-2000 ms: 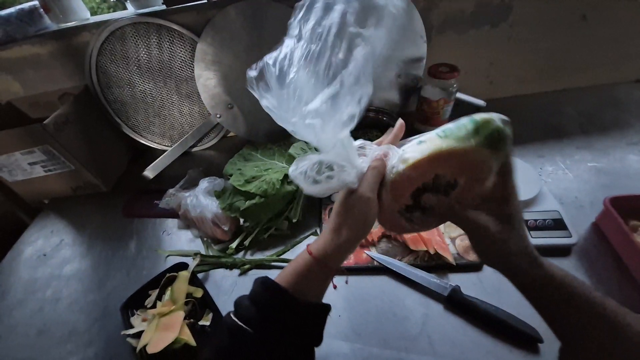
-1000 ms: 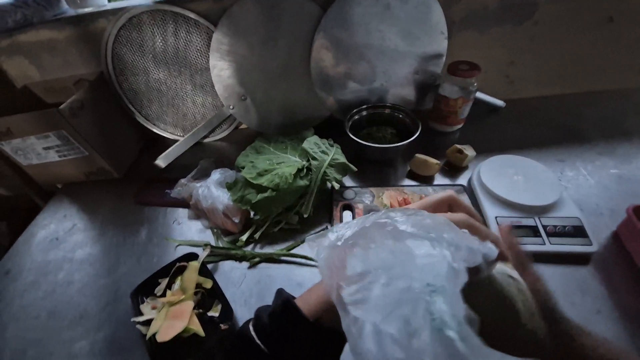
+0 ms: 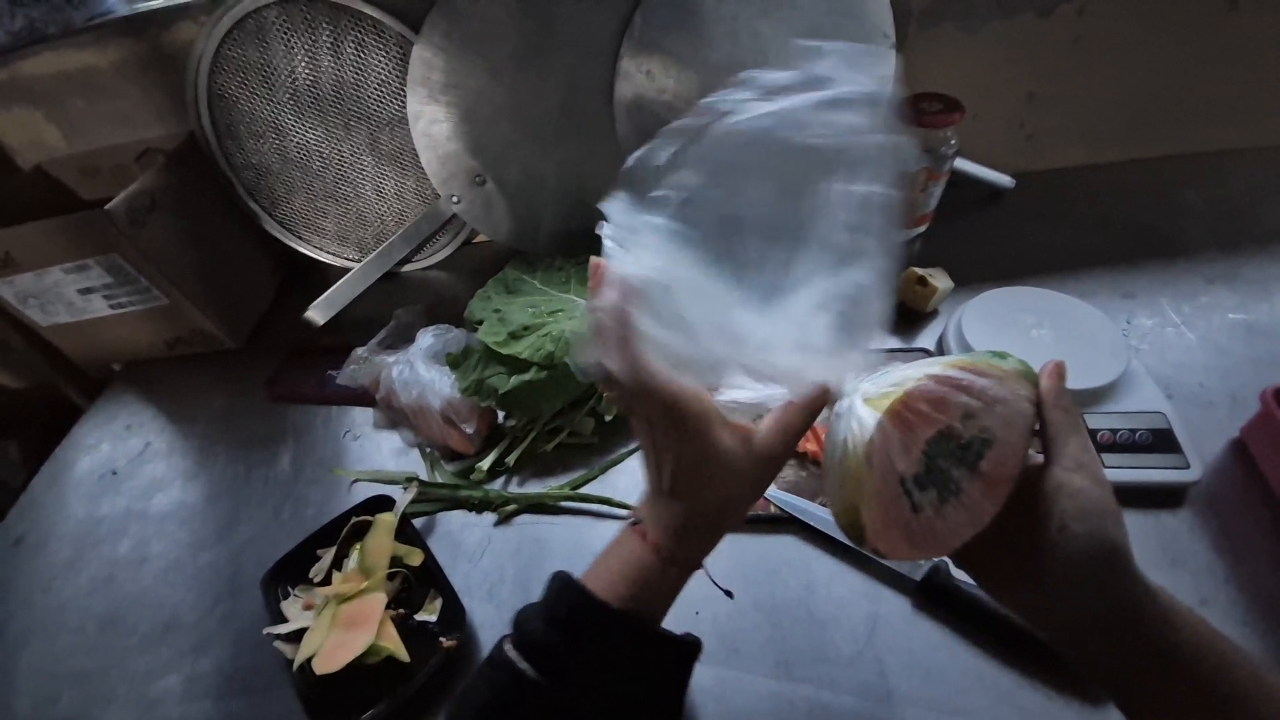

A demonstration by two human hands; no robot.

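Note:
A cut papaya half point(image 3: 940, 455), its seed cavity showing through clear plastic, is held up by my right hand point(image 3: 1060, 510) at its right side. The loose part of the plastic bag point(image 3: 750, 240) billows upward to the left, blurred. My left hand point(image 3: 690, 430) is raised against the bag's underside, fingers spread; whether it pinches the plastic is hidden. Behind and below the papaya a knife point(image 3: 935, 590) with a black handle lies on the metal table. A tray with orange pieces point(image 3: 812, 442) is mostly covered by my hands and the bag.
A black tray of peelings point(image 3: 350, 610) stands front left. Leafy greens point(image 3: 530, 320) and a bagged item point(image 3: 430, 390) lie behind it. A white kitchen scale point(image 3: 1045, 340), a red-lidded jar point(image 3: 930, 160) and a cut yellowish piece point(image 3: 925, 288) are at right. Round metal pans point(image 3: 520, 120) and a mesh screen point(image 3: 320, 130) lean behind.
The papaya's cut face was bare two seconds ago and is now behind plastic. Since one second ago the bag has risen from low in front, and my left hand has come up into view.

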